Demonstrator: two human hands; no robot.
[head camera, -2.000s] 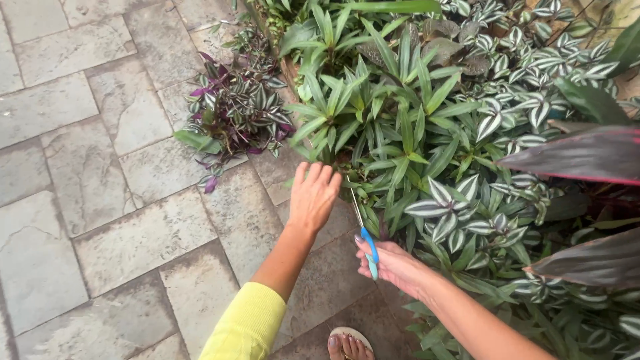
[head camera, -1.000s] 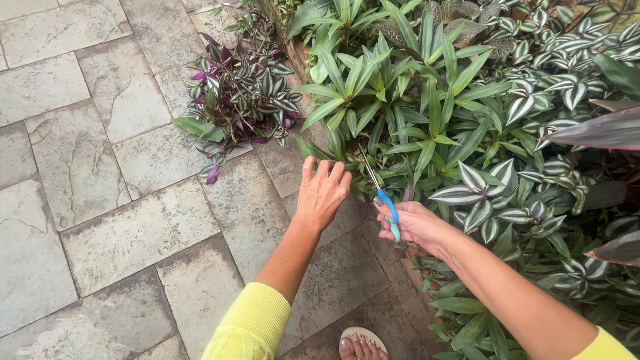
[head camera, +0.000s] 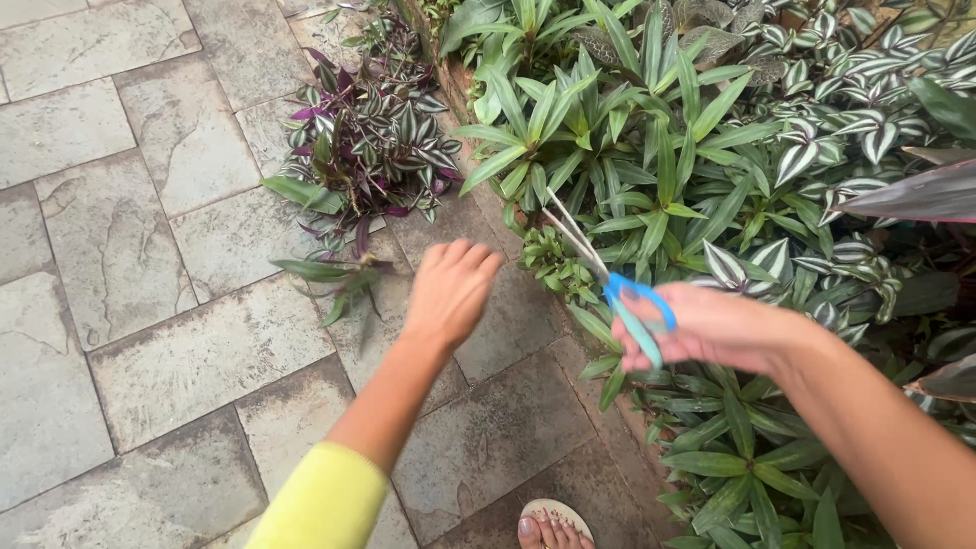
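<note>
My left hand (head camera: 455, 290) is over the stone paving with its fingers curled; the palm side is hidden, so whether it holds anything does not show. Just left of it a blurred green plant cutting (head camera: 343, 280) is above the paving, apart from the fingers as far as I can see. My right hand (head camera: 686, 328) holds scissors (head camera: 640, 309) with blue and turquoise handles, their blades slightly parted and pointing up-left to the bed's edge. Green leafy plants (head camera: 656, 152) stand behind the blades. A pile of purple and striped cuttings (head camera: 374, 130) lies on the paving, upper middle.
A low brick edging (head camera: 450, 84) borders the planted bed on the right. Striped-leaf plants (head camera: 862, 114) and a large dark leaf (head camera: 915, 194) with a pink edge reach in from the right. My sandalled foot (head camera: 553, 526) is at the bottom on stone paving (head camera: 221, 358).
My left hand has moved left, away from the bed's edge, and a green cutting now shows beside it. The scissors remain in my right hand, with their blades now parted wider.
</note>
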